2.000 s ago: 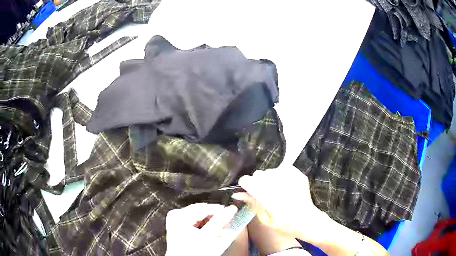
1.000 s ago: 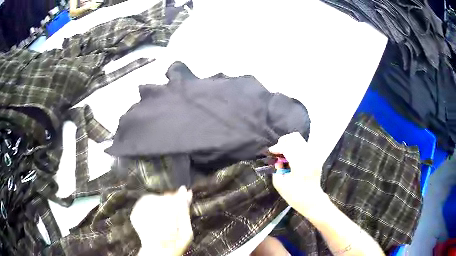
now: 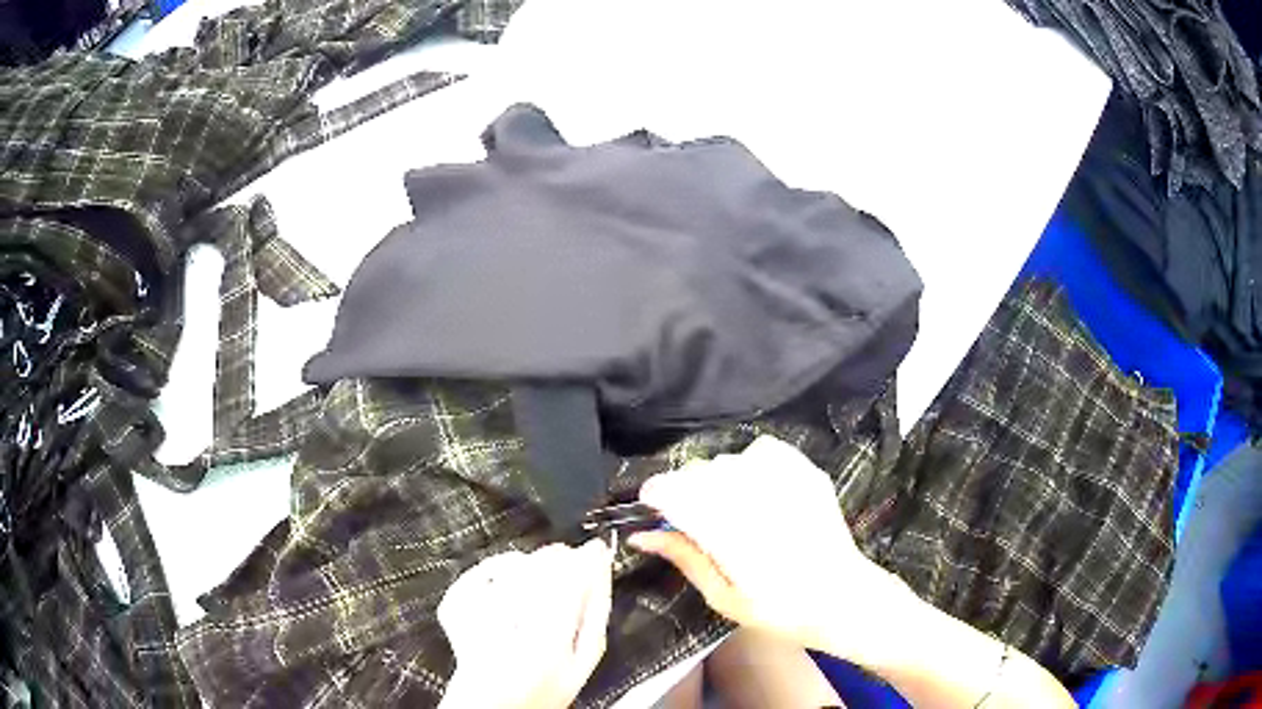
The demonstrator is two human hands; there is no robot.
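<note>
A plaid garment lies in front of me, with dark grey lining spread over its far part. A narrow grey strip hangs from the lining down to my hands. My left hand is closed on the cloth edge at the end of this strip. My right hand holds small thread snips, mostly hidden by the fingers. The blades point left, just above my left fingertips. Whether they touch a thread cannot be told.
Plaid garments and tie strips lie at left, with a dark heap with white loops. At right, a plaid piece hangs over a blue bin. Grey speckled pieces are at the far right.
Since one second ago, my right hand has moved down and left with the snips, close to my left hand. My left hand has moved right. The lining has spread further right.
</note>
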